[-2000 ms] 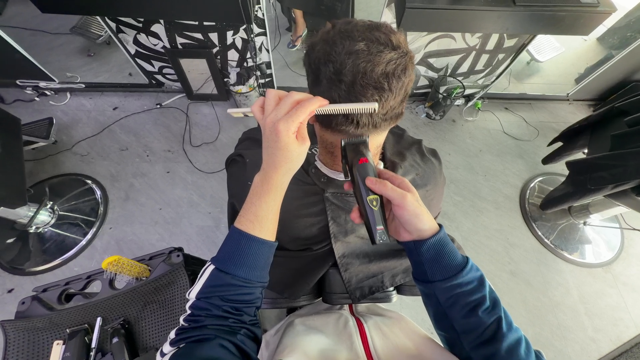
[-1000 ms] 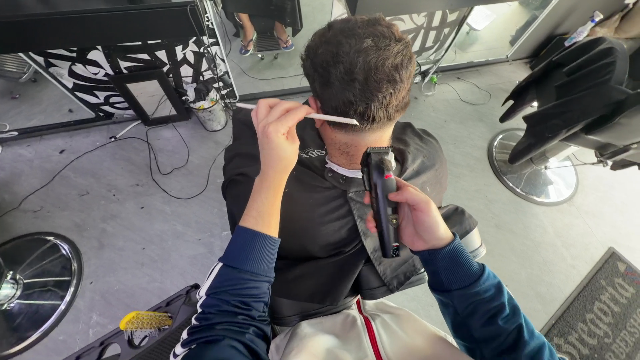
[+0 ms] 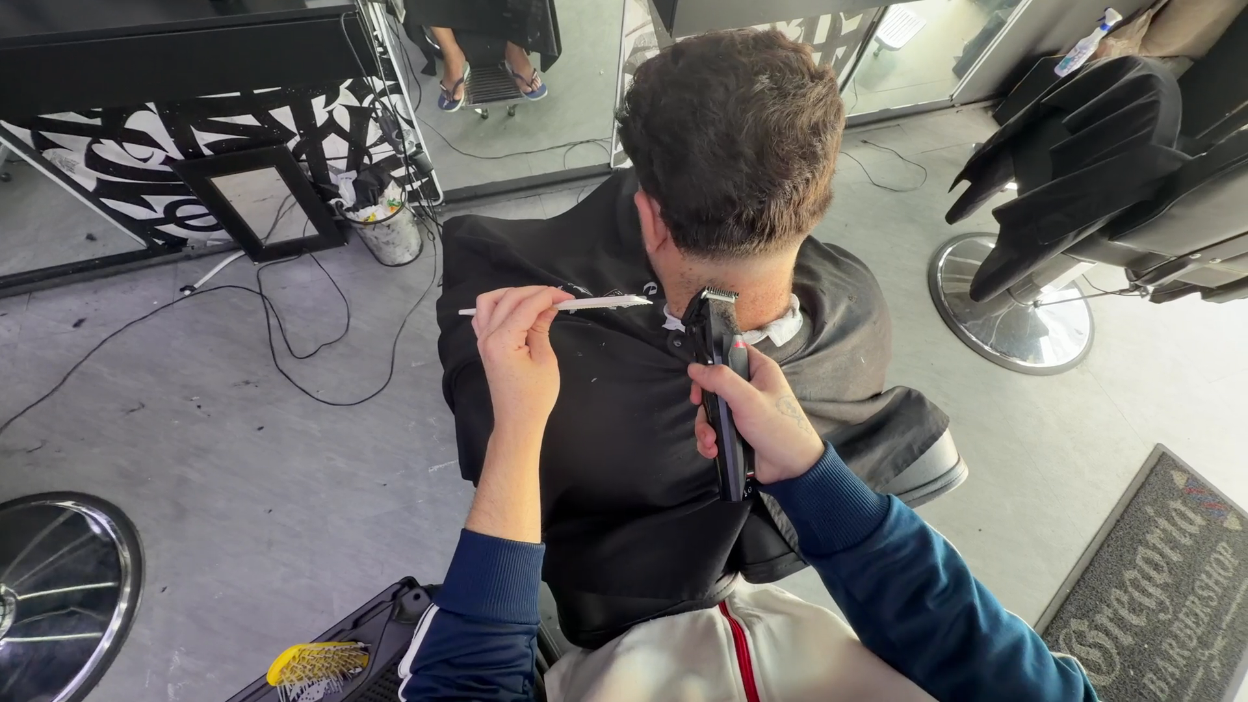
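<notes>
A person with short dark hair (image 3: 731, 146) sits facing away, wearing a black barber's cape (image 3: 614, 419) with a white neck strip (image 3: 780, 327) at the collar. My left hand (image 3: 519, 341) pinches a light-coloured comb (image 3: 609, 303), seen edge-on and held left of the neck over the cape's shoulder, apart from the hair. Clasped in my right hand (image 3: 765, 409) is a black hair clipper (image 3: 720, 390), upright, its blade just in front of the nape in this view. Whether the blade touches the skin I cannot tell.
A yellow-backed hairbrush (image 3: 317, 663) lies on a black tray (image 3: 390, 624) at lower left. Round chrome chair bases (image 3: 1058, 327) stand on both sides. Cables (image 3: 336, 400) cross the floor near a bin (image 3: 390, 234) and a framed mirror (image 3: 263, 200). Black capes (image 3: 1082, 146) hang at right; a doormat (image 3: 1160, 585) lies below.
The comb was against the back of the hair with the clipper just below it; now the comb is off the head, to the left. The clipper remains in my right hand. The view has shifted.
</notes>
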